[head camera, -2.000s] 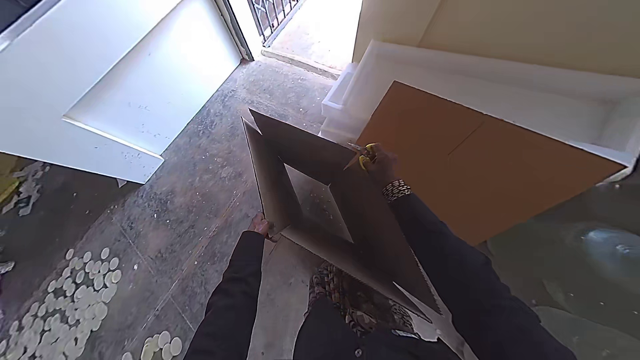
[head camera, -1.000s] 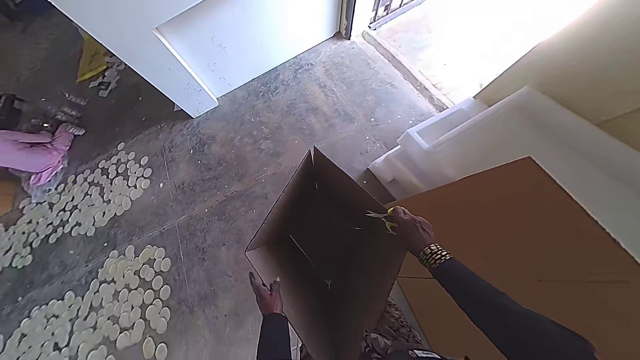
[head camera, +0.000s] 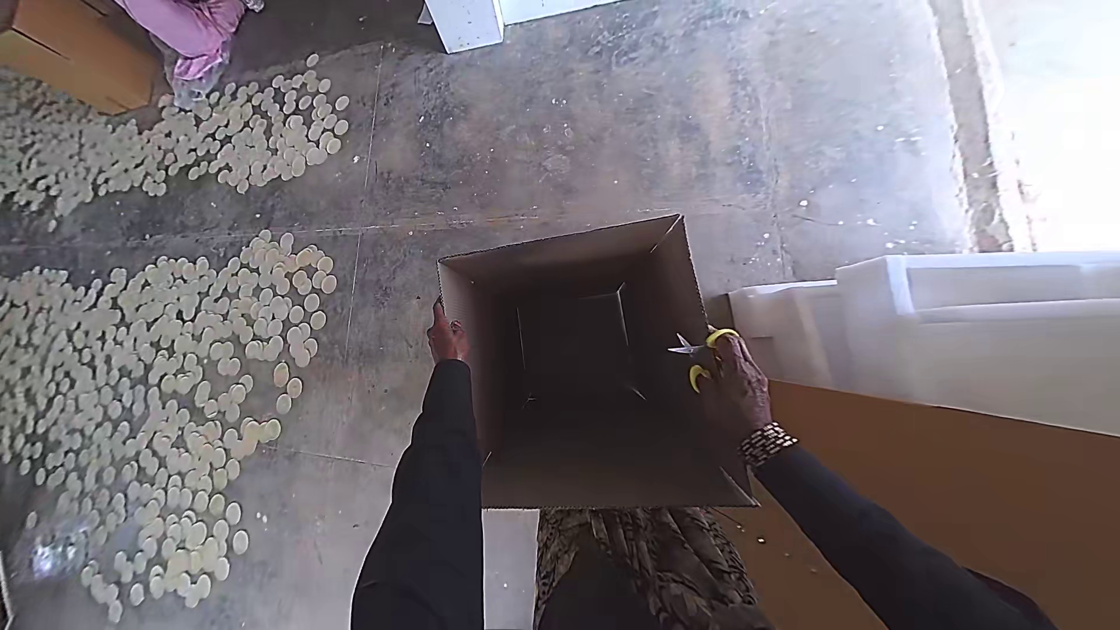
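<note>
An open-topped cardboard box (head camera: 595, 455) is held upright in front of me, its dark inside facing up at the camera. My left hand (head camera: 448, 334) grips its left wall near the rim, thumb outside and the other fingers partly hidden. At the right wall, my right hand (head camera: 739, 381) holds a pair of scissors with yellow handles (head camera: 698, 378), blades parted and pointing left over the box opening. That same hand rests against the box's right side. A beaded bracelet is on the right wrist.
Many pale round discs (head camera: 201, 350) lie spread over the concrete floor (head camera: 560, 131) at left. White plastic tubs (head camera: 989, 332) and a large brown cardboard sheet (head camera: 919, 490) are at right. Another cardboard box (head camera: 83, 61) and a person's pink-clad part (head camera: 188, 26) are at upper left.
The box, earlier tilted and narrow, now stands squared out with its opening upward. Both hands stay at its sides, scissors still in the right. The view has swung toward the discs.
</note>
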